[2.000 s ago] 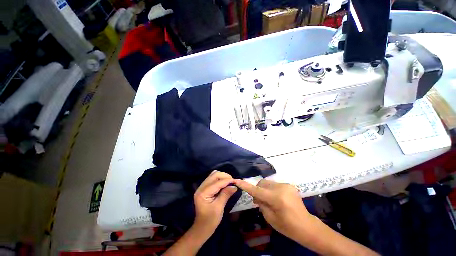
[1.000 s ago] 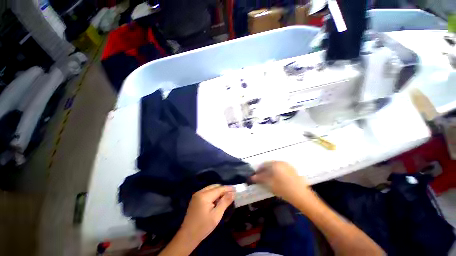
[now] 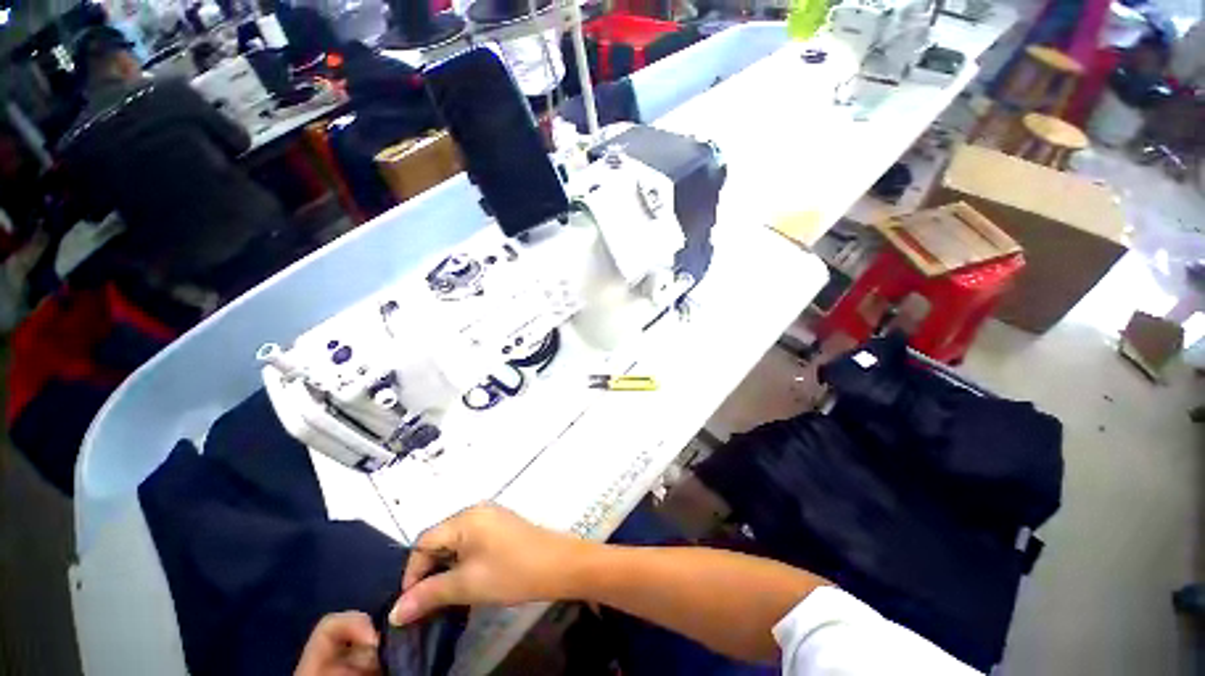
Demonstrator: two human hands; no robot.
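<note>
The dark navy garment piece [image 3: 264, 574] lies on the white sewing table left of and below the needle end, and runs off the bottom of the picture. My right hand [image 3: 469, 561] pinches its edge between thumb and fingers at the table's front edge. My left hand [image 3: 341, 644] is beside it at the bottom edge, partly cut off, with curled fingers at the cloth. The white sewing machine [image 3: 529, 297] stands behind my hands, with its needle area [image 3: 383, 442] above the cloth. Yellow-handled snips [image 3: 624, 383] lie right of the needle.
A black phone-like rectangle [image 3: 496, 139] stands above the machine. A pale blue trough [image 3: 172, 363] runs along the back. Dark garments [image 3: 885, 489] are piled right of the table, near a red stool [image 3: 932, 297] and a cardboard box [image 3: 1037, 218]. A person [image 3: 159, 172] sits at the back left.
The view has swung to the right, so the table and machine appear further left. My hands are close together again at the cloth edge; they were slightly apart one second ago.
</note>
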